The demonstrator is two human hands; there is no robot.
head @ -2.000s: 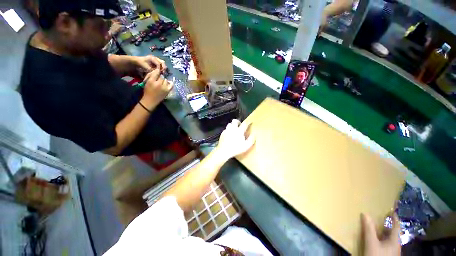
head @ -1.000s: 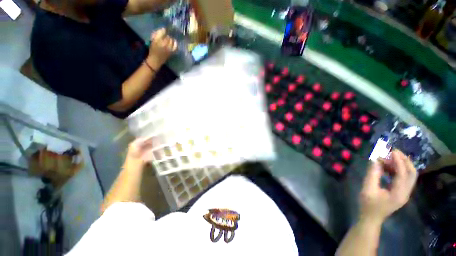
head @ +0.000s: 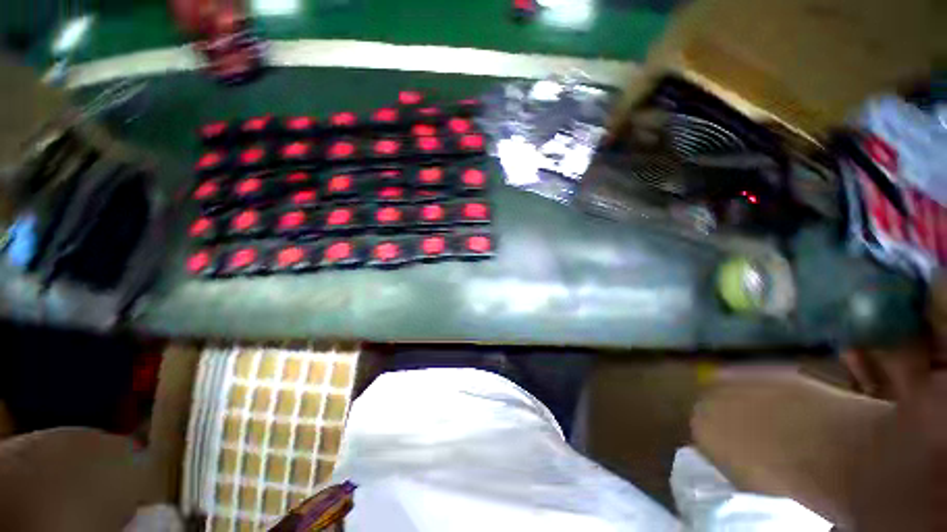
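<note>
Black housings with red round faces [head: 340, 217] stand in several rows on the dark green bench top. A blurred heap of blue, white and silver boards [head: 550, 145] lies to the right of them. My right hand [head: 901, 366] is at the right edge, blurred and partly cut off; whether it holds anything cannot be told. My left forearm shows at the lower left corner, and my left hand is out of the picture. A white grid tray with tan pockets [head: 286, 416] is below the bench edge at the lower left.
The fume fan [head: 691, 145] with a red light stands right of the boards, with cardboard [head: 820, 52] behind it. A yellow-green round tub [head: 746, 284] is near the front edge. A blurred phone [head: 223, 47] stands at the back left. The green conveyor belt [head: 384, 21] runs behind.
The cardboard sheet over the housings was lifted off, then a white tray was held at the left. Now the view has turned right, and the left hand has left the picture.
</note>
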